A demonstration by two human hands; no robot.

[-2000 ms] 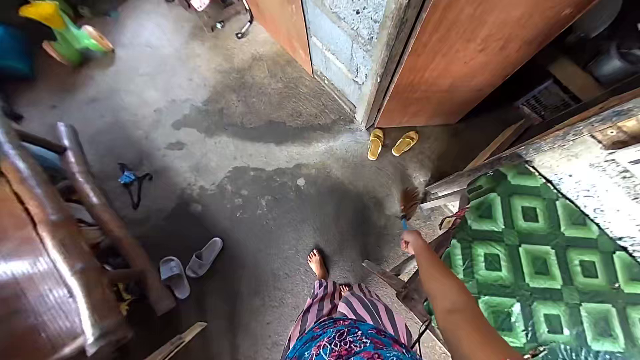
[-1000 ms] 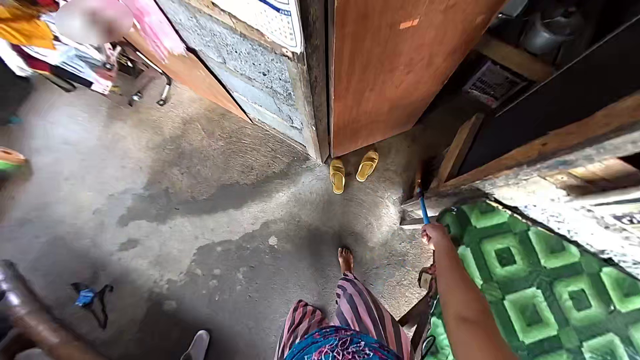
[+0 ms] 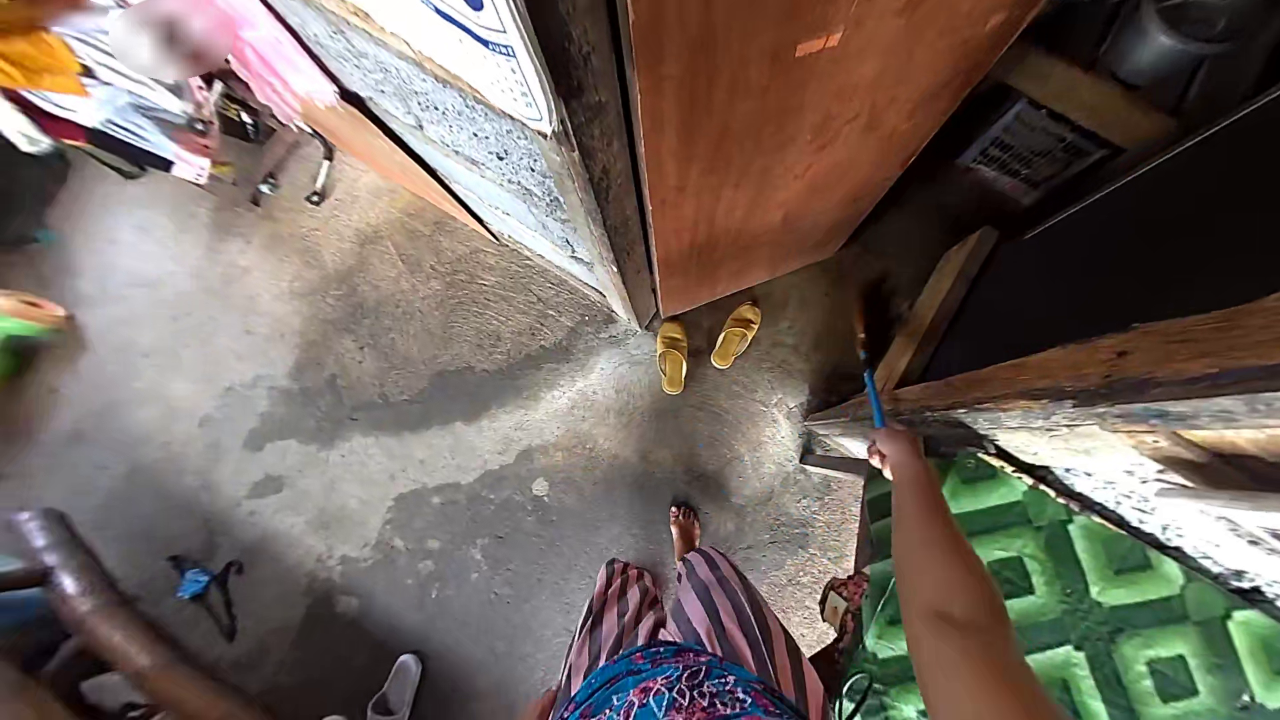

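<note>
My right hand (image 3: pixel 893 450) is closed around the blue handle (image 3: pixel 873 398) of a broom or brush whose brown bristles point away into the dark gap beside a wooden post. My right arm reaches over a green patterned cover (image 3: pixel 1090 590). Of my left hand, at most a small patch of skin (image 3: pixel 538 704) shows at the bottom edge beside my striped trousers; its fingers are hidden. A pair of yellow slippers (image 3: pixel 672 358) lies on the concrete floor ahead, by the foot of the brown wooden door (image 3: pixel 760 150).
A clothes hanger (image 3: pixel 208 590) with a blue piece lies on the floor at left, near a polished wooden armrest (image 3: pixel 110 620). One grey slipper (image 3: pixel 397 688) is at the bottom. Clothes (image 3: pixel 130 90) hang top left. A wooden beam (image 3: pixel 1100 365) and a metal pot (image 3: pixel 1170 40) are at right.
The view has shifted forward toward the door. My right hand still holds the blue handle, now reaching into the dark gap beside the door.
</note>
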